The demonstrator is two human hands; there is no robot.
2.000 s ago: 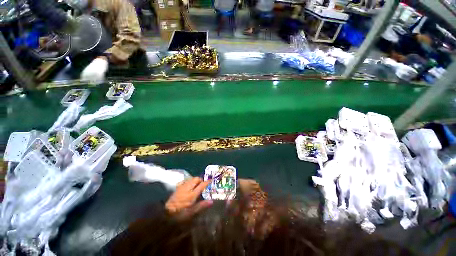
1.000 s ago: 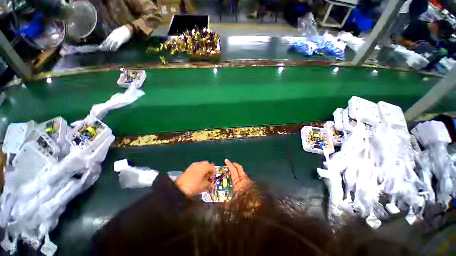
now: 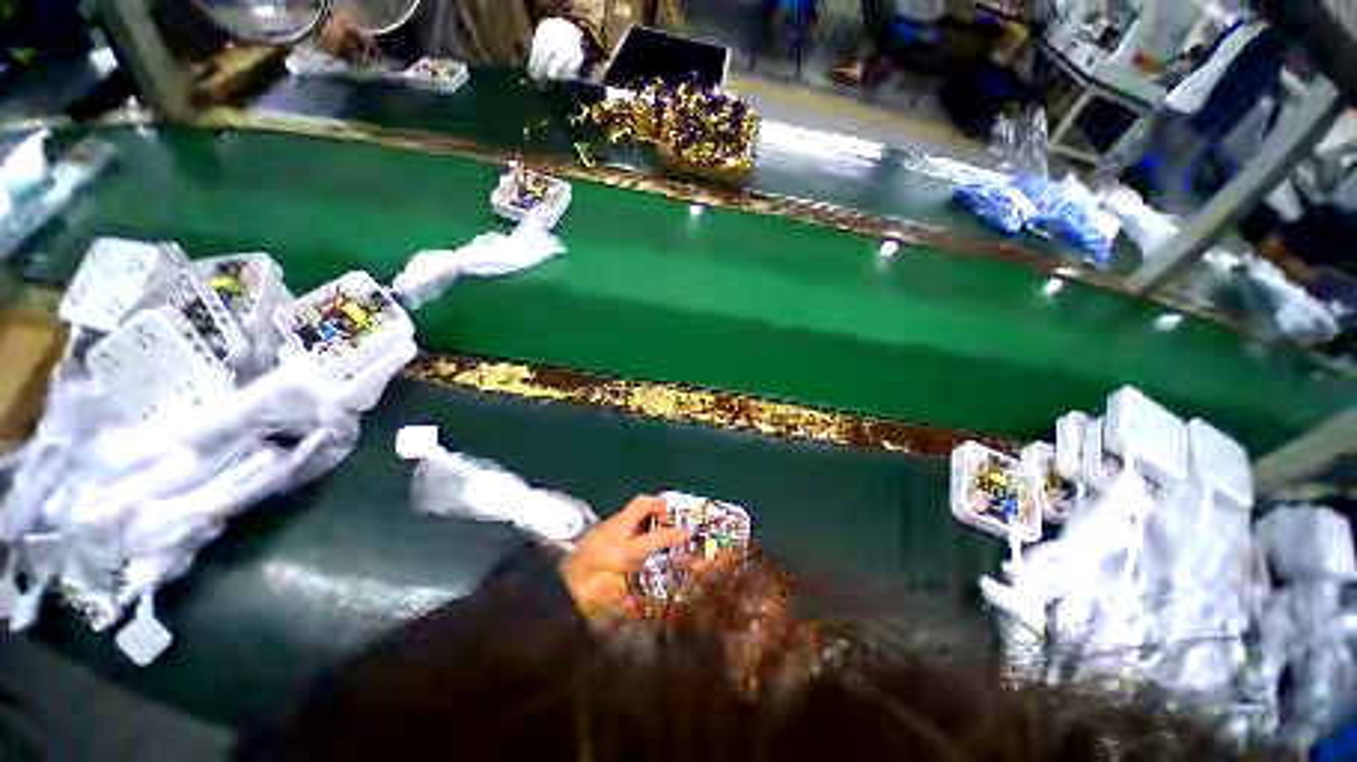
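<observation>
An open white socket housing [image 3: 723,521] with small coloured wires and parts inside lies on the dark green worktop in front of me. My left hand [image 3: 613,557] is bare and rests at its left side, with fingers over its left part; the fingertips are on the parts inside. My right hand is hidden behind the hair at the bottom of the view, so its hold cannot be seen. A bagged white power cord [image 3: 499,494] runs left from behind my left hand and ends in a small white plug [image 3: 417,441].
Left pile of housings [image 3: 156,365] with hanging cords; right pile of units [image 3: 1139,447] by a metal post. Green conveyor belt [image 3: 774,298] carries an open unit [image 3: 531,195]. Beyond are a gold-coloured heap [image 3: 682,125], dark box [image 3: 665,63] and a coworker's white glove [image 3: 557,49].
The view has turned and tilted. The conveyor unit has moved right past the left pile. My right hand, seen at the housing's right side before, is now hidden. My left hand stays on the housing.
</observation>
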